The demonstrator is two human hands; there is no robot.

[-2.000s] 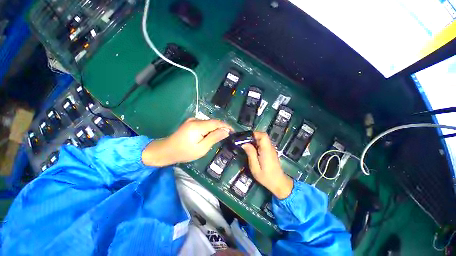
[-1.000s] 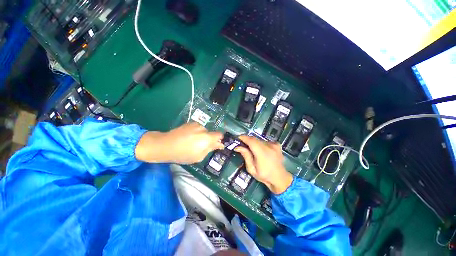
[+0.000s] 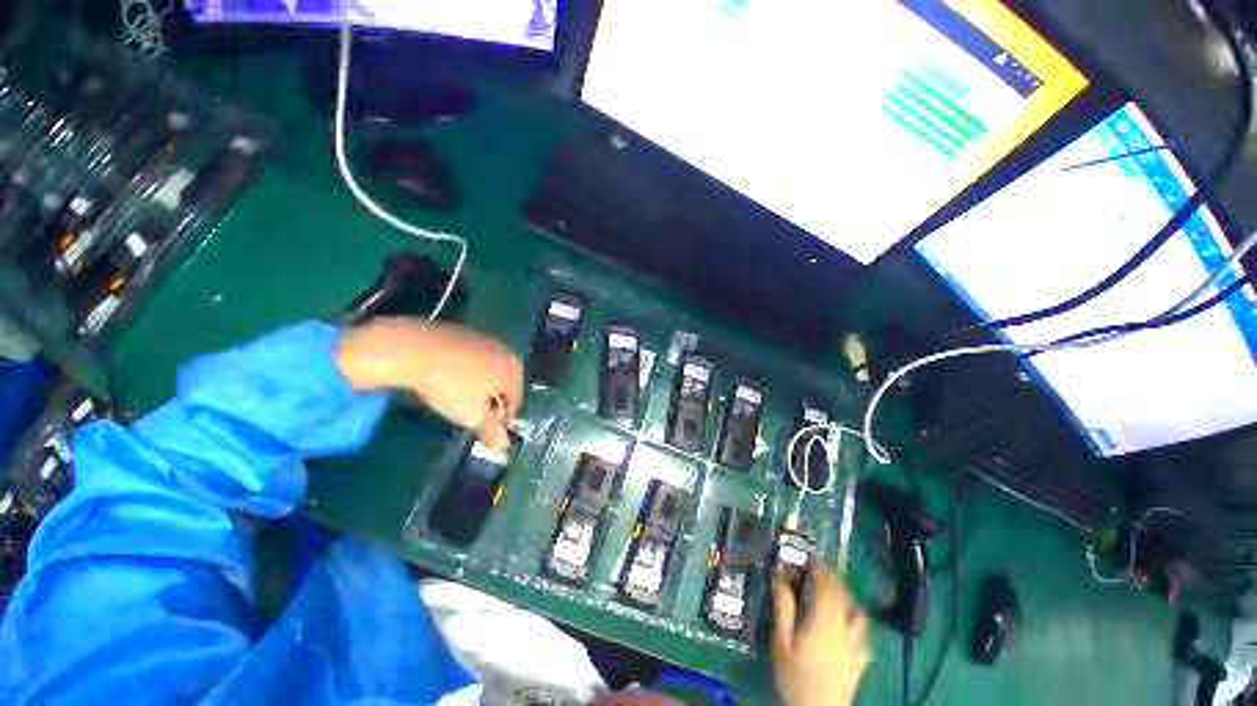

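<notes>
Black handheld devices, including one in the top row (image 3: pixel 619 372), lie in two rows in a clear blister tray (image 3: pixel 531 563). My left hand (image 3: pixel 441 372) reaches the upper end of a device (image 3: pixel 470 499) in the lower left pocket. A white cable (image 3: pixel 414 228) runs in behind this hand; its fingers look pinched at the cable's end, but the plug is hidden. My right hand (image 3: pixel 823 646), partly cut off by the bottom edge, grips the lower end of a device (image 3: pixel 794 556) at the tray's right. A looped thin cable (image 3: pixel 804 462) reaches that device's upper end.
Monitors (image 3: pixel 800 124) and a dark keyboard (image 3: pixel 689 248) stand behind the tray. Barcode scanners lie left (image 3: pixel 400 283) and right (image 3: pixel 906 552). A black mouse (image 3: pixel 995 617) is further right. More filled trays (image 3: pixel 124 207) are at the left.
The view has shifted, showing more monitors. My hands have parted from the device they held together: the left is at the lower left pocket, the right at the tray's right end.
</notes>
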